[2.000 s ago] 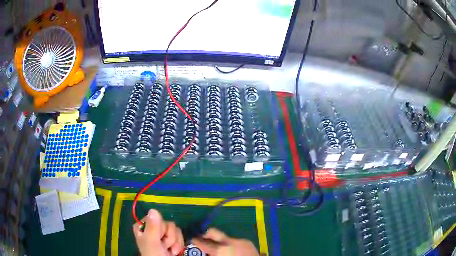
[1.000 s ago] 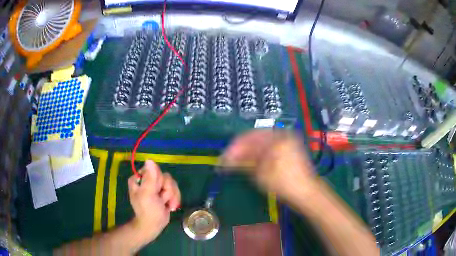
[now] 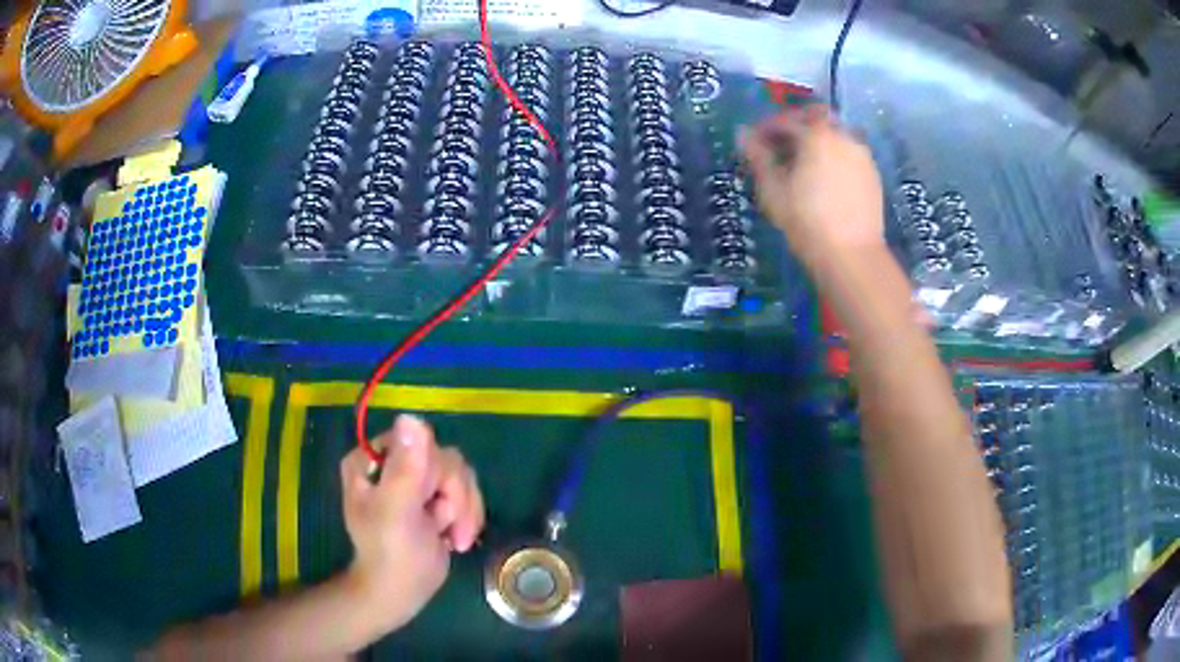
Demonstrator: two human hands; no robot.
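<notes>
My left hand (image 3: 412, 517) is closed around the end of the red test lead (image 3: 427, 321), left of the contact base. The contact base (image 3: 535, 583), a flat silver disc with a brass-coloured ring, lies on the green mat with its dark blue cable (image 3: 582, 453) running up and right. No separate component can be made out on it. My right hand (image 3: 818, 175) is blurred over the right edge of the blister tray (image 3: 427, 285); whether it holds anything is unclear. Rows of round silver components (image 3: 447, 181) stand in that tray, and the rightmost row is partly filled.
A brown-red square pad (image 3: 686, 621) lies right of the base. A blue-dot sticker sheet (image 3: 140, 265) and paper slips (image 3: 101, 468) are at left, below an orange fan (image 3: 97, 58). Stacked trays (image 3: 1022, 310) and a side tray (image 3: 1074, 479) are at right.
My right hand has moved from beside my left hand up and right to the blister tray. The contact base, earlier hidden by the hands, shows on the mat. My left hand still holds the red lead.
</notes>
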